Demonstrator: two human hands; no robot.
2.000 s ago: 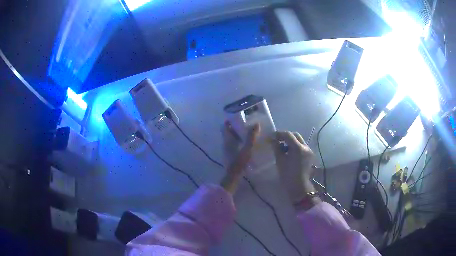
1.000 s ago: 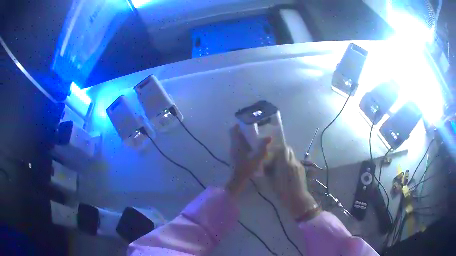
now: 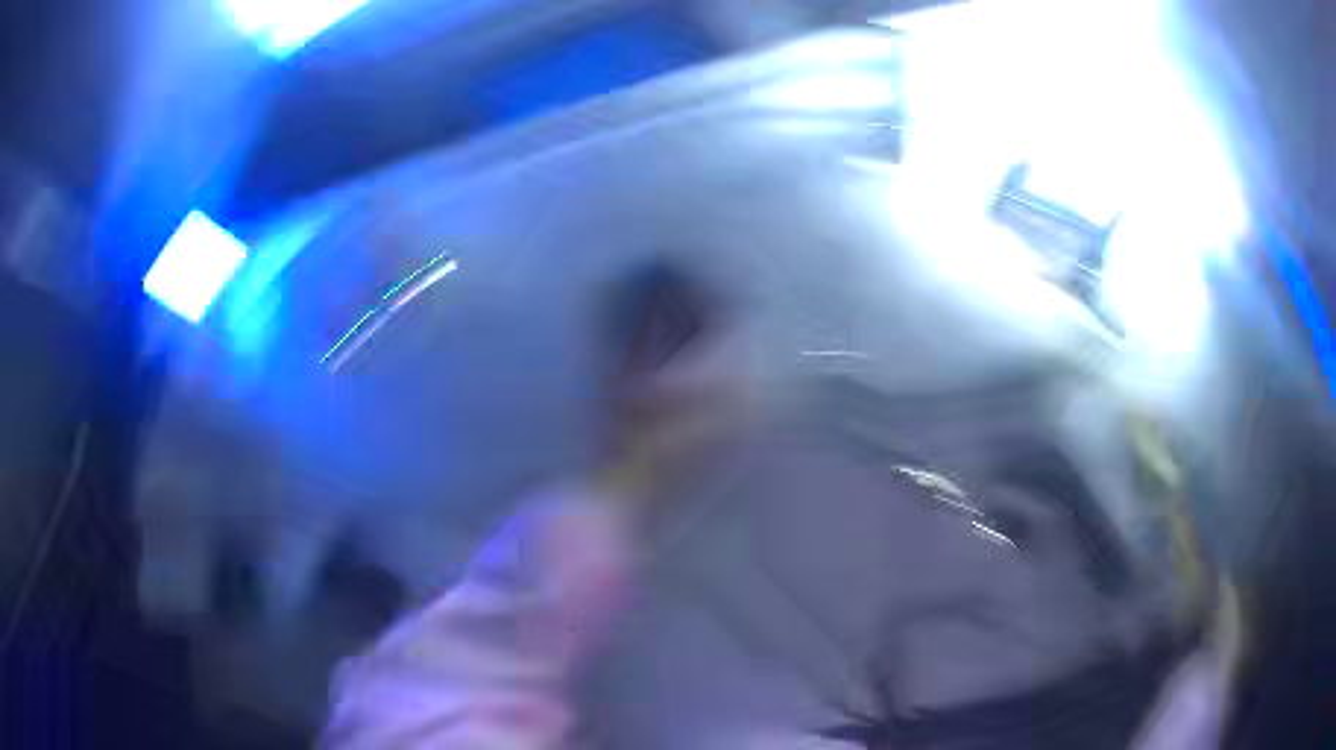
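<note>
The whole view is strongly blurred. My left hand (image 3: pixel 674 403) is near the middle, at the end of a pink sleeve, around a small projector. The projector's dark face (image 3: pixel 659 315) shows as a smear above the fingers; its body hardly stands out from the bench. My right arm reaches to the lower right edge, where a pale sleeve (image 3: pixel 1190 700) shows. My right hand cannot be made out there, nor whether it holds anything.
Shiny metal tools (image 3: pixel 955 506) lie streaked on the bench (image 3: pixel 513 440) right of centre. Powered projectors (image 3: pixel 1062 235) at the far right are mostly lost in glare. Yellowish cable parts (image 3: pixel 1165 476) show at the right. A blue tray (image 3: pixel 594 66) is beyond the bench.
The view has swung and blurred. My right hand has left the projector, and its arm has moved to the far lower right. My left hand and the projector appear slightly further left.
</note>
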